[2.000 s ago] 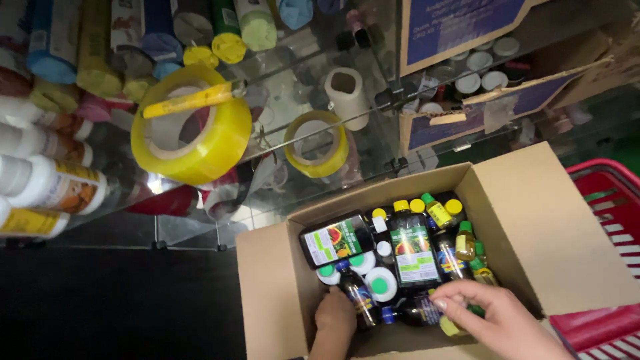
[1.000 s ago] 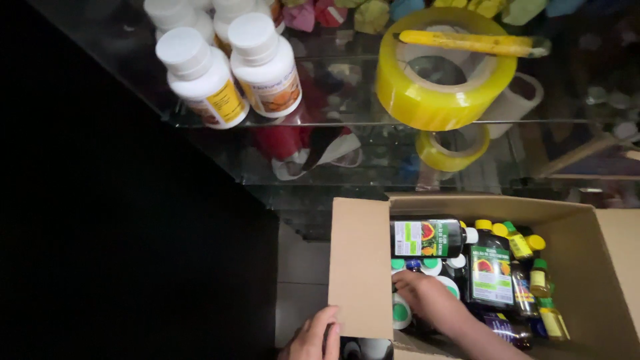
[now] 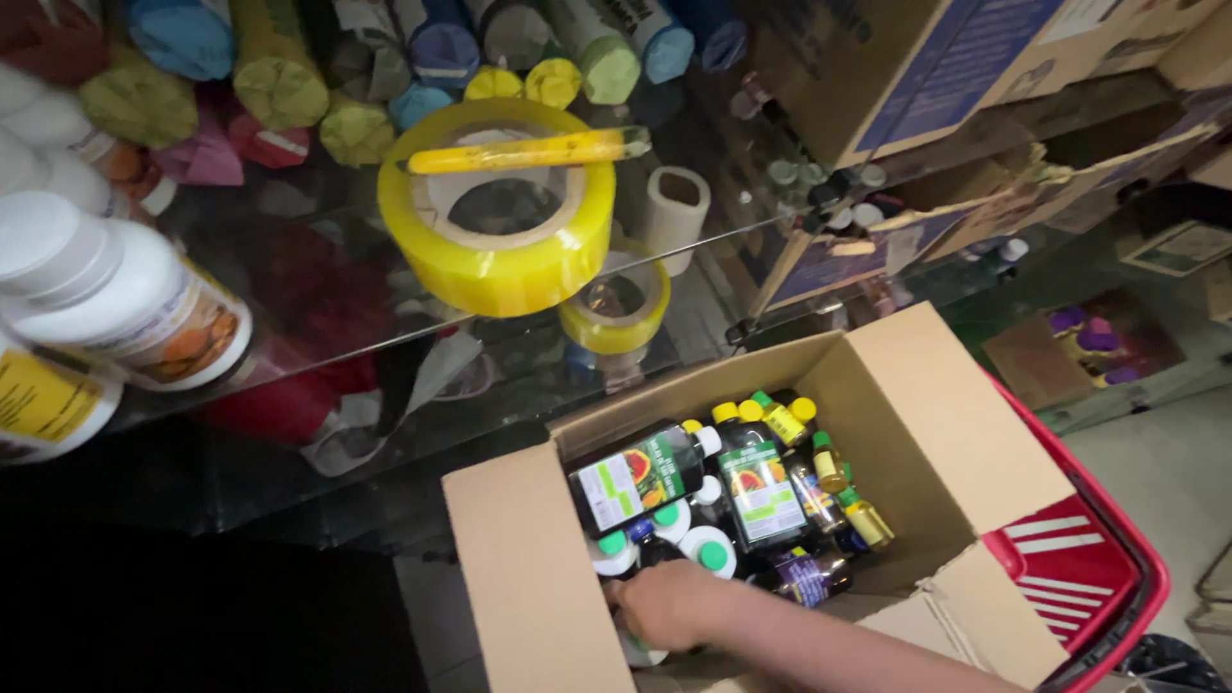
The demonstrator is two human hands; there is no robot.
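My right hand [image 3: 669,604] reaches into the open cardboard box [image 3: 881,462] at its near left part, beside bottles with white and green caps [image 3: 710,555]. Its fingertips are partly hidden, and I cannot tell whether they grip anything. A dark bottle with a fruit label [image 3: 640,476] lies tilted near the box's left wall; a similar dark bottle [image 3: 762,486] stands right of it. Small yellow bottles with green caps [image 3: 868,520] and a dark bottle with a purple label [image 3: 813,576] are on the right side. My left hand is out of view.
A glass shelf above the box holds a roll of yellow tape [image 3: 500,260] with a yellow cutter [image 3: 520,152] on it, white bottles [image 3: 125,289] and wrapped tubes [image 3: 279,82]. A red plastic basket [image 3: 1150,577] is right of the box, below cardboard cartons [image 3: 895,77].
My left hand, on the box's left flap a second ago, is now out of view. My right hand remains inside the box. The view has swung right since one second ago.
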